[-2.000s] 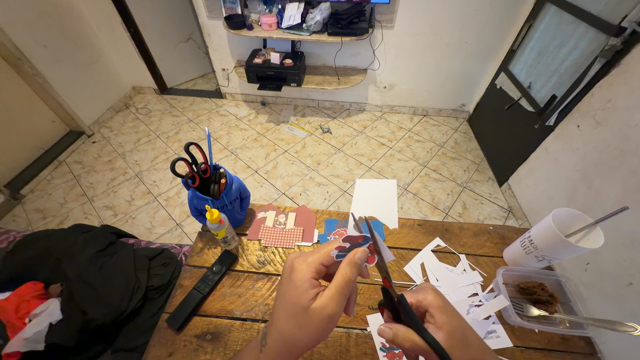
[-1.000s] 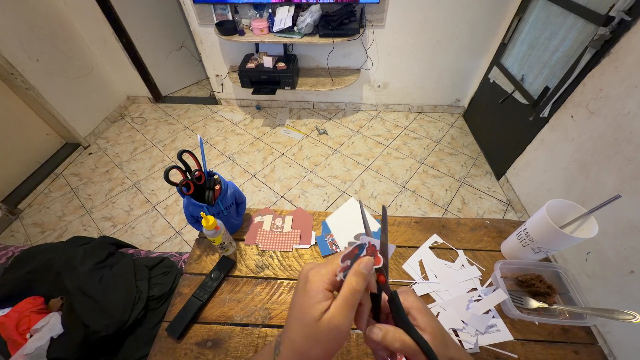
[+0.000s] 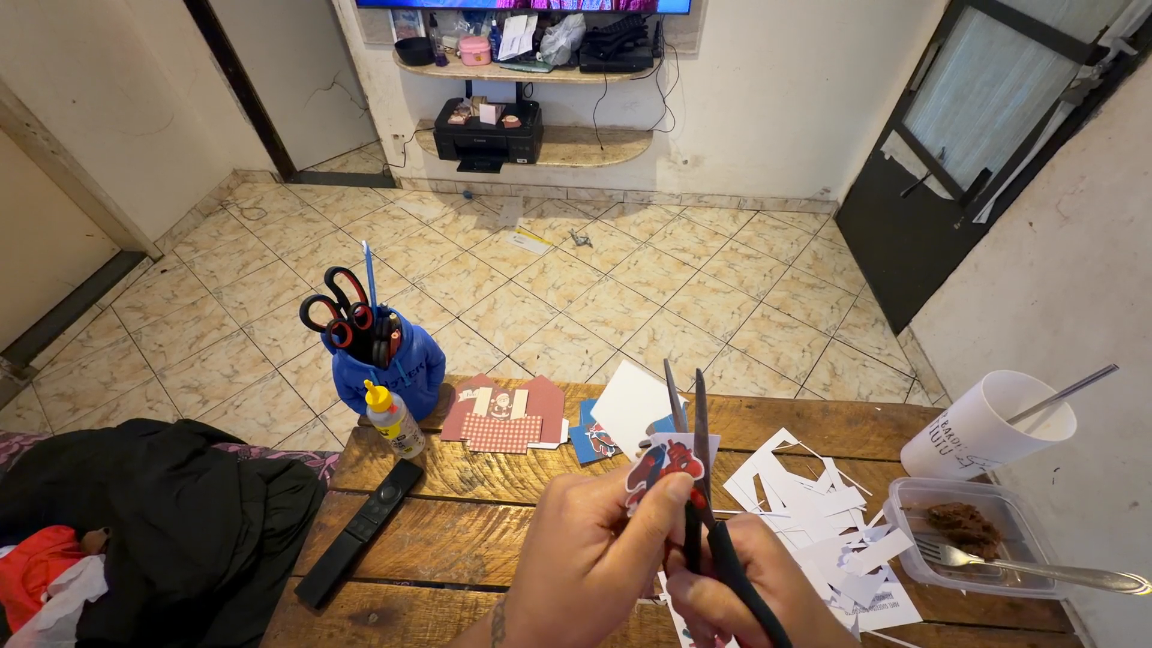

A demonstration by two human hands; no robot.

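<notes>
Between thumb and fingers, my left hand [image 3: 598, 549] holds a small paper cutout of a red and blue figure [image 3: 663, 468] with a white border. My right hand [image 3: 751, 580] grips black-handled scissors [image 3: 700, 450]; their blades point up, parted, at the cutout's right edge. Beyond the hands lie a blue paper piece [image 3: 589, 441] and a white card [image 3: 637, 405]. Left of these are red and checked paper pieces [image 3: 504, 432]. White paper scraps [image 3: 801, 504] are heaped right of my hands. Another printed sheet [image 3: 675, 612] is partly hidden beneath them.
On the wooden table [image 3: 450, 540], a glue bottle [image 3: 393, 423], a blue pen holder [image 3: 396, 360] with scissors and a black remote control [image 3: 360, 531] are at left. A white cup [image 3: 985, 427] and a plastic container [image 3: 972, 540] with brown food and a fork stand at right.
The cutout and scissors have shifted in my hands, and the blades now stand more upright than two seconds ago. The white card lies at a different angle than two seconds ago.
</notes>
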